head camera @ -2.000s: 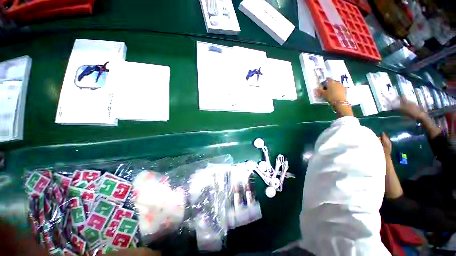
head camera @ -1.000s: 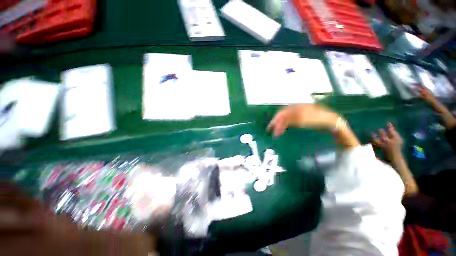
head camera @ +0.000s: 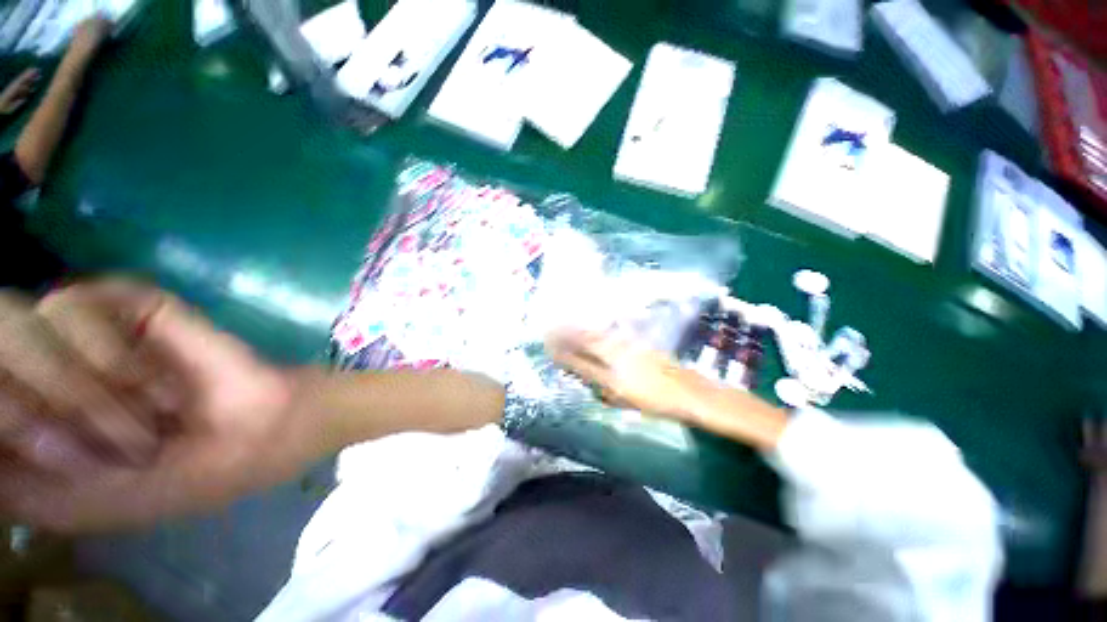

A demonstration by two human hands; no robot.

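Note:
My left hand [head camera: 146, 401] is large and blurred at the left, its fingers partly curled; I cannot tell whether it holds anything. My right hand [head camera: 619, 371] is over the near side of a glossy clear bag of whitish accessories [head camera: 577, 286]; its fingertips blur into the bag, so its grip is unclear. Left of that bag lies a heap of small red, green and white printed pieces [head camera: 443, 261] in clear plastic. Dark slim accessories [head camera: 728, 344] and white corded items [head camera: 816, 346] lie to the right.
White boxes [head camera: 676, 119] lie in a row across the dark-green surface, some with a dark blue figure [head camera: 845, 143]. A red tray [head camera: 1074, 103] is at the upper right. Another person's arm [head camera: 61, 103] is at the upper left.
The view has swung left. My right hand has moved from near the boxes back to the bags. My left hand and forearm now show clearly at the left.

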